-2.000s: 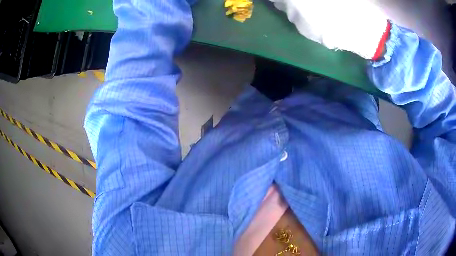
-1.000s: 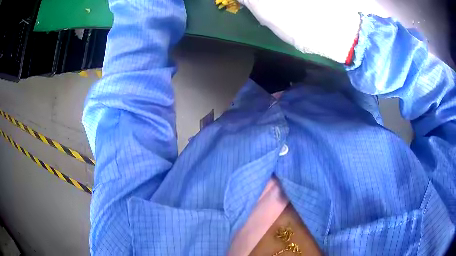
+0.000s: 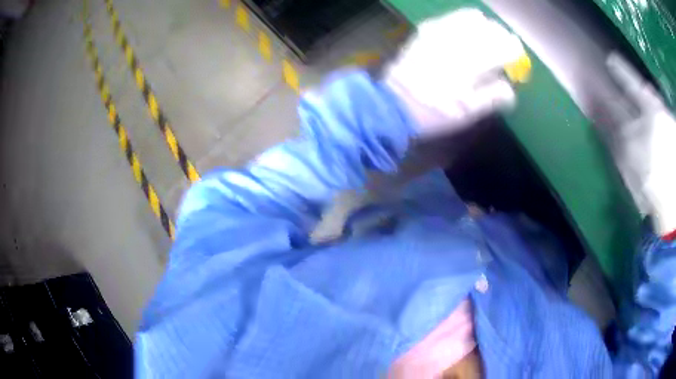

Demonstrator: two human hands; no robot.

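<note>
My left hand (image 3: 452,66), in a white glove, is at the green front edge of the bench. A yellow crumpled clump (image 3: 519,68) shows right beside its fingers; whether the hand grips it is not clear. My right hand (image 3: 648,141), in a white glove with a red cuff edge, is blurred at the right. Its fingers point up over the shiny metal sheet (image 3: 556,33), close to a black frame edge. A green circuit board (image 3: 641,37) is cut off by the top right corner.
The green bench edge (image 3: 571,163) curves down the right side. A black crate (image 3: 311,22) is at the top beside the bench. More black crates (image 3: 59,318) stand at the lower left. Yellow-black striped tape (image 3: 137,166) runs along the grey floor.
The view has swung right, and floor tape and lower-left crates now show. My left hand has come into view by the yellow clump. My right hand is farther right, with its fingers now visible.
</note>
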